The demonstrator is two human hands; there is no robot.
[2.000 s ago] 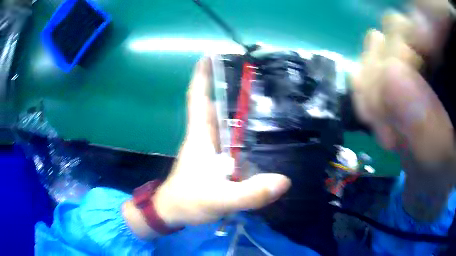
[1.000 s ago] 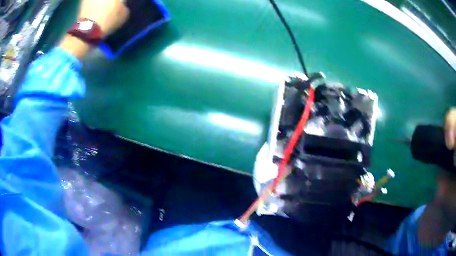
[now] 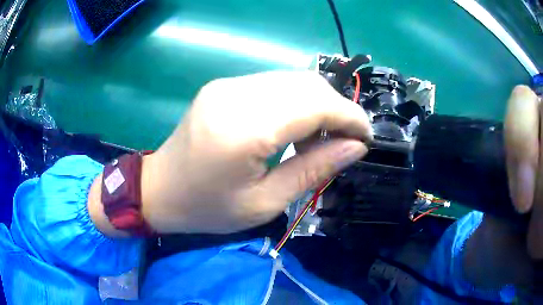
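Observation:
The black optical engine (image 3: pixel 372 187) sits in the device under assembly, right of centre, partly hidden by my left hand. My left hand (image 3: pixel 256 152) reaches over its left side, thumb and forefinger tips pinched together above it. Anything between the tips is too small to make out. My right hand (image 3: pixel 521 152), cut off by the right edge, holds the thick black electric screwdriver (image 3: pixel 458 158), which points left at the unit. Its bit is not clearly seen. The red lead (image 3: pixel 357 88) and a multicolour wire harness (image 3: pixel 296 224) show beside my left hand.
The blue screw bin (image 3: pixel 102 15) with a dark mass inside is at the top left of the green bench (image 3: pixel 196 65). A black cable (image 3: pixel 337 27) runs up from the unit. Clear plastic (image 3: pixel 30 116) lies far left. More wires (image 3: pixel 430 204) hang at the unit's right.
My left hand has come from the screw bin to over the unit, fingertips pinched. The screwdriver has moved left, close to the unit. The red lead is now mostly hidden by my left hand.

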